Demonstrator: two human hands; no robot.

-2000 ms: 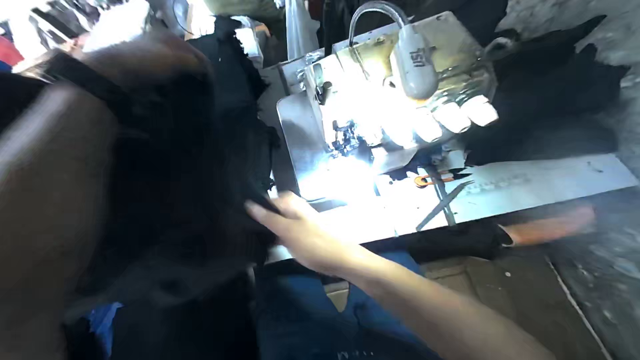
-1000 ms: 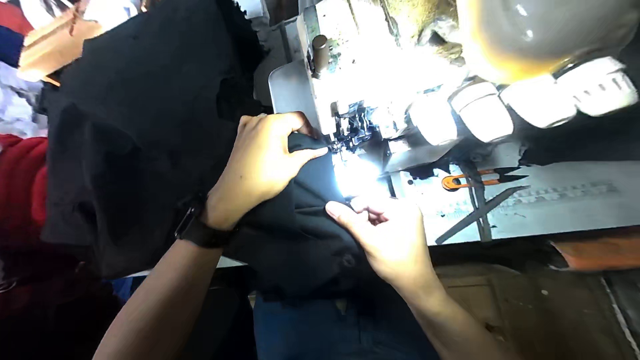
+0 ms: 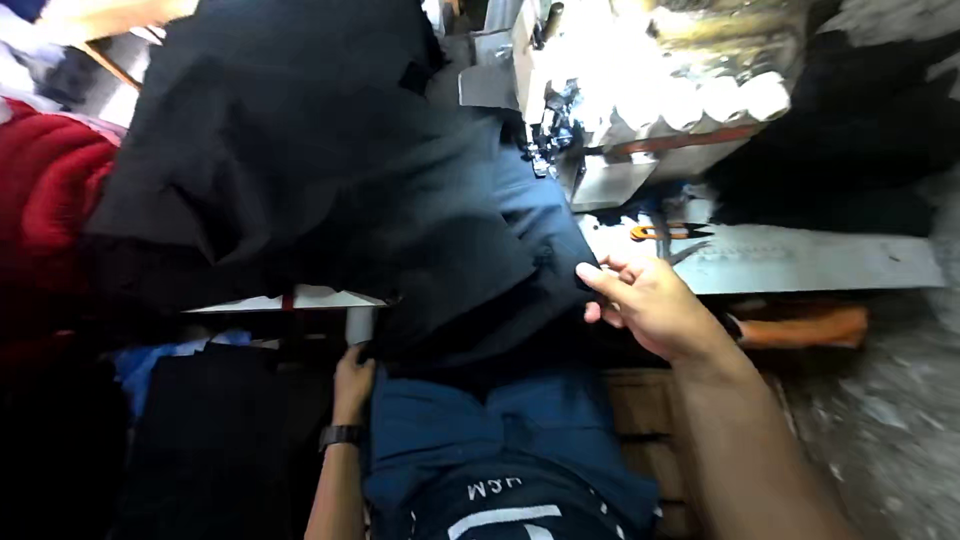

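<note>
A wide piece of black fabric (image 3: 360,187) covers the left part of the sewing table, its right part reaching under the lit needle and presser foot area (image 3: 551,139) of an industrial sewing machine (image 3: 637,67). My right hand (image 3: 645,296) pinches the fabric's right edge between thumb and fingers, in front of the machine. Lower down, my left hand (image 3: 354,382), with a dark watch on the wrist, is at the fabric's hanging lower edge by the table front; its fingertips are partly hidden, so its grip is unclear.
Orange thread snips (image 3: 670,232) lie on the white tabletop (image 3: 817,262) beside a dark blade-like tool. White knobs (image 3: 724,97) line the machine's front. Red cloth (image 3: 64,180) is piled at the left. Black cloth (image 3: 847,135) lies at the right, and dark fabric (image 3: 210,427) hangs below the table.
My left hand has moved from the fabric beside the needle down to the table's front edge. My right hand remains at the fabric's right side. The view has pulled back from the machine.
</note>
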